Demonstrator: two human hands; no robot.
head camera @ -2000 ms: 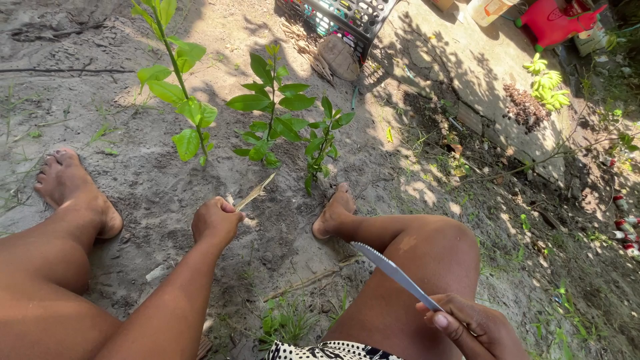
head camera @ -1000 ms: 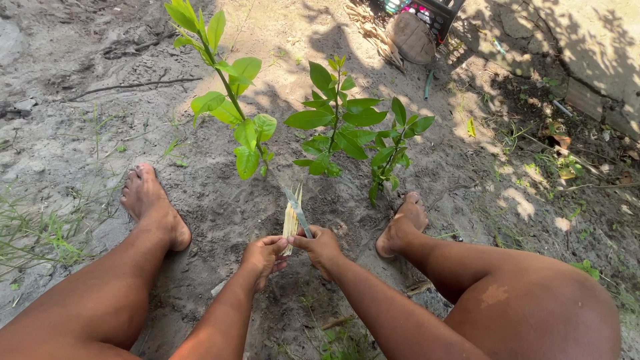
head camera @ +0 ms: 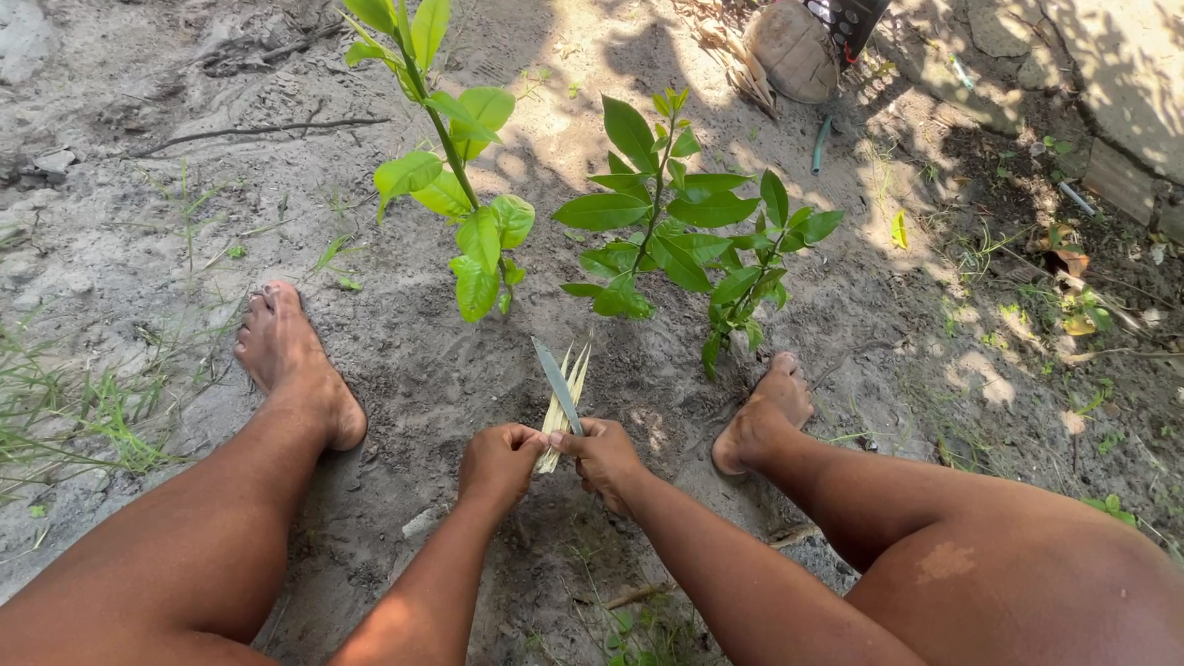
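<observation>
Between my bare feet, my left hand (head camera: 500, 468) pinches a small bundle of pale dry leaf strips (head camera: 572, 384) with frayed upper tips. My right hand (head camera: 606, 462) grips a knife and also touches the strips. The knife's grey metal blade (head camera: 559, 381) points up and to the left, lying across the bundle; its handle is hidden in my fingers. Just beyond the hands, leafy green cuttings stand in the sandy soil: a tall light-green one (head camera: 453, 157), a darker middle one (head camera: 657, 213) and a shorter one (head camera: 754, 277) near my right foot.
A brown coconut husk (head camera: 793, 51) lies at the top beside a dark plastic crate (head camera: 846, 23) and dry husk fibres. A thin dark stick (head camera: 264, 130) rests at upper left. Cracked concrete (head camera: 1119, 83) edges the upper right. Grass tufts (head camera: 116, 421) grow at the left.
Two seconds ago the knife was held apart at lower right; my right hand has since brought it to the strips in my left hand. The view has shifted, with the crate now mostly out of frame.
</observation>
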